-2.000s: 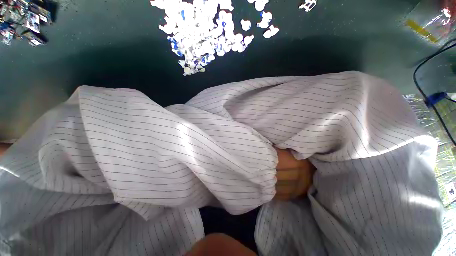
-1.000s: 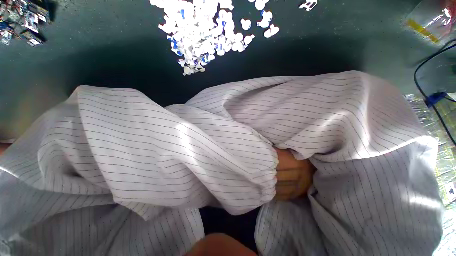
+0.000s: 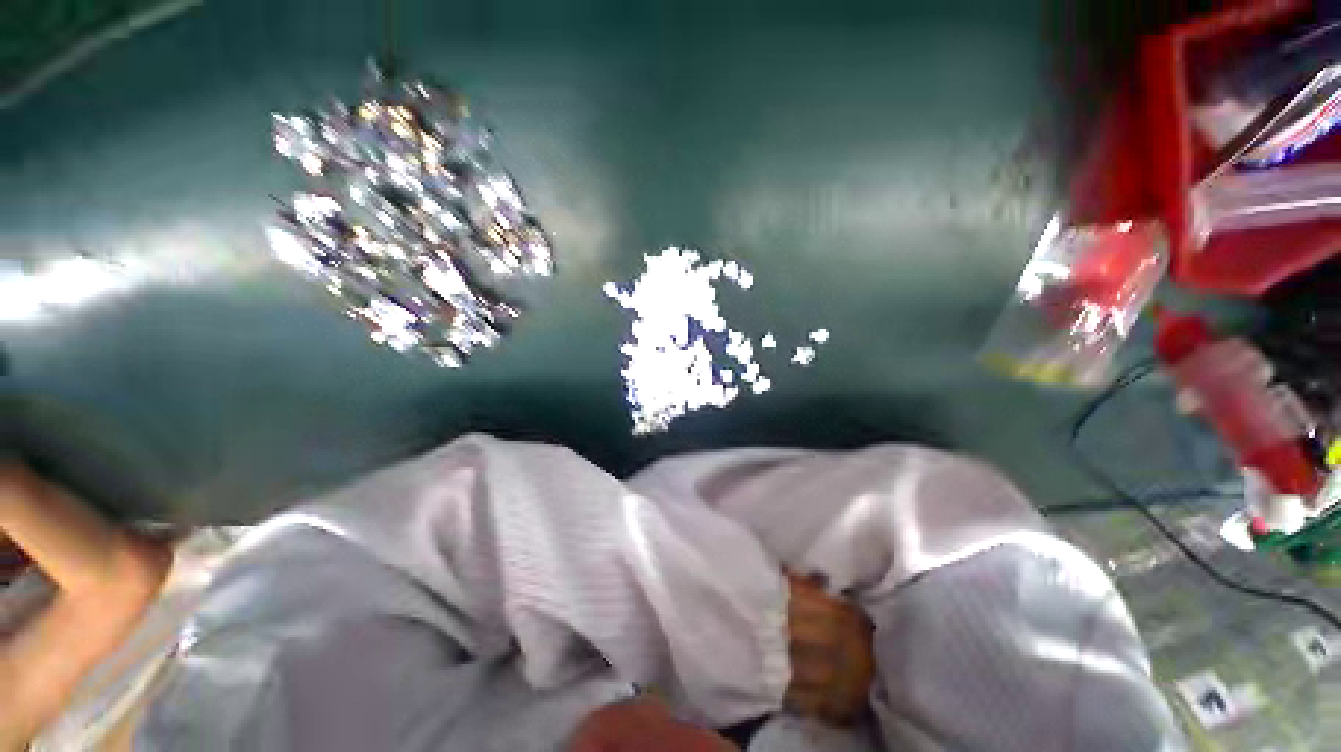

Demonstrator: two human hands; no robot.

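Observation:
My arms lie crossed in white striped sleeves at the bench's near edge. My left hand [image 3: 831, 648] comes out of its cuff against my right sleeve; its fingertips are hidden, and I cannot tell whether it grips the cloth. My right hand is hidden by the crossed sleeves. A pile of small white parts [image 3: 674, 341] lies on the dark-green mat [image 3: 824, 132] beyond my arms. A larger pile of shiny silvery parts [image 3: 419, 221] lies to its left. Both piles are out of my hands' reach as they rest.
At right are a red bin [image 3: 1172, 147] holding clear and printed items, a clear bag [image 3: 1081, 294], a red-pink glue syringe [image 3: 1235, 397] with white tissue and a green adapter, and a black cable [image 3: 1162, 522]. Another person's bare arm [image 3: 74, 588] shows at the left edge.
The view has tilted up, so the piles sit lower and the whole silvery pile, red bin and syringe show. The other person's arm shows more. My arms remain crossed.

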